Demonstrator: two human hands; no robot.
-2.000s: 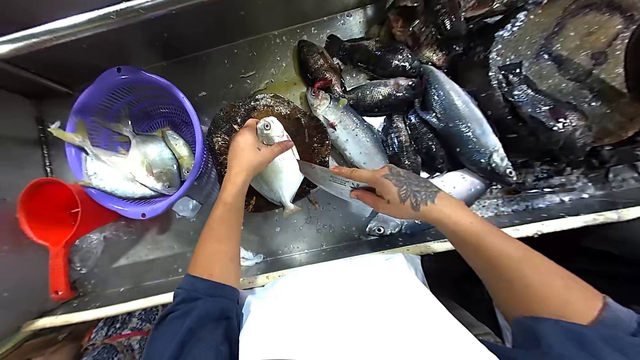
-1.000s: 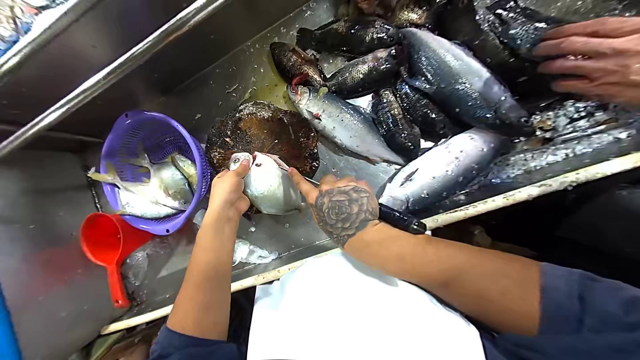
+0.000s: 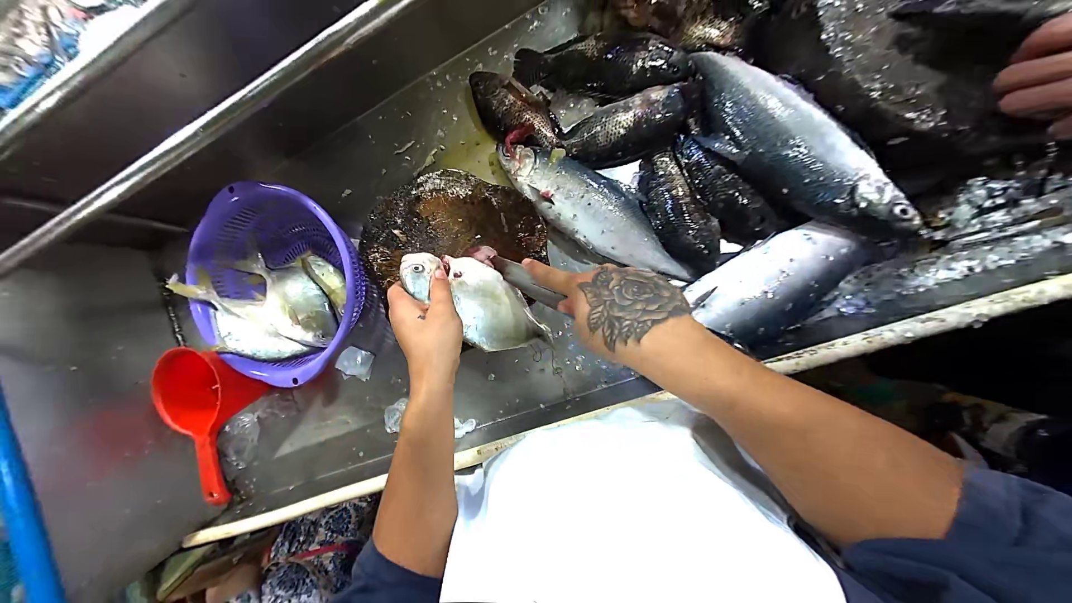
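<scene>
My left hand [image 3: 425, 316] grips a flat silver fish [image 3: 492, 308] near its head, with the thumb behind the eye. The fish lies over the front edge of a round, dark wooden chopping block [image 3: 469, 213], and a cut with reddish flesh shows behind its head. My right hand [image 3: 607, 306] holds a knife [image 3: 529, 285], whose blade points left into that cut. The handle is hidden in the fist, and the blade's tip is hidden by the fish.
A purple plastic basket [image 3: 339, 251] with several fish stands left of the block, beside a red plastic dipper [image 3: 201, 398]. Silver fish [image 3: 603, 213] and dark fish [image 3: 628, 126] lie to the right. Another person's hand [image 3: 1038, 79] is at the upper right. A metal rail [image 3: 209, 130] crosses the upper left.
Two seconds ago the fish looked whole, with the knife beside it; now the blade is in a cut behind the head. Another person's hand has come in at the right. The view has shifted.
</scene>
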